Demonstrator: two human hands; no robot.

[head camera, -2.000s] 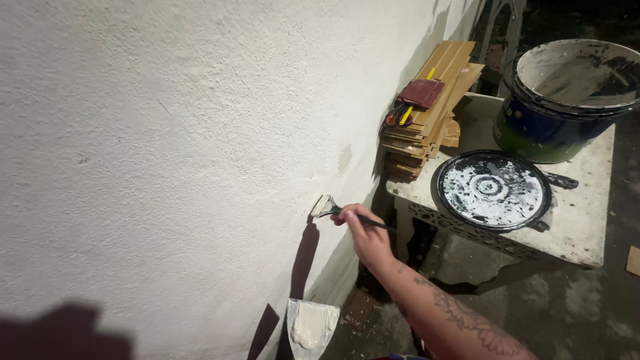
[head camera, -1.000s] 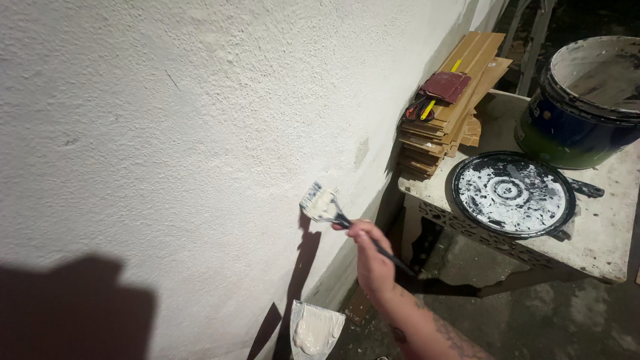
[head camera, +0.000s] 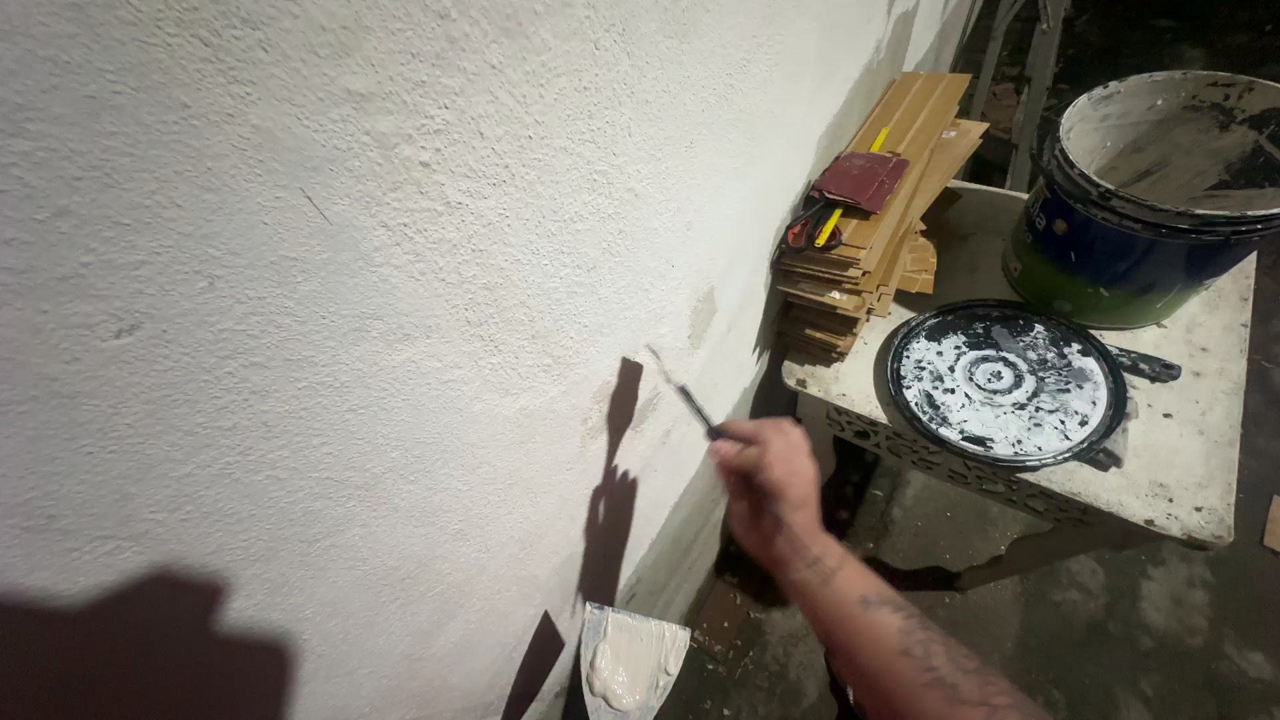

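Note:
My right hand [head camera: 768, 485] grips the dark handle of a putty knife [head camera: 686, 398], whose thin blade is seen edge-on close to the white textured wall [head camera: 420, 300]. Whether the blade touches the wall I cannot tell. Below, at the bottom edge, a wide putty blade [head camera: 636, 655] bears a thick heap of pale filler [head camera: 625, 675]; its handle and whatever holds it lie out of frame. My left hand is not in view. Grey patches mark the wall beside and above the knife.
On the worn white table [head camera: 1190, 480] at right stand a paint bucket [head camera: 1110, 240] and a paint-spattered lid [head camera: 995, 375] with a dark handle beside it. A stack of wooden slats [head camera: 900, 220] carries folded maroon sandpaper [head camera: 862, 181] and a yellow strip [head camera: 829, 228].
The putty knife has turned from showing its broad, filler-smeared face to standing edge-on. A grey patch shows on the wall where the blade was a second ago.

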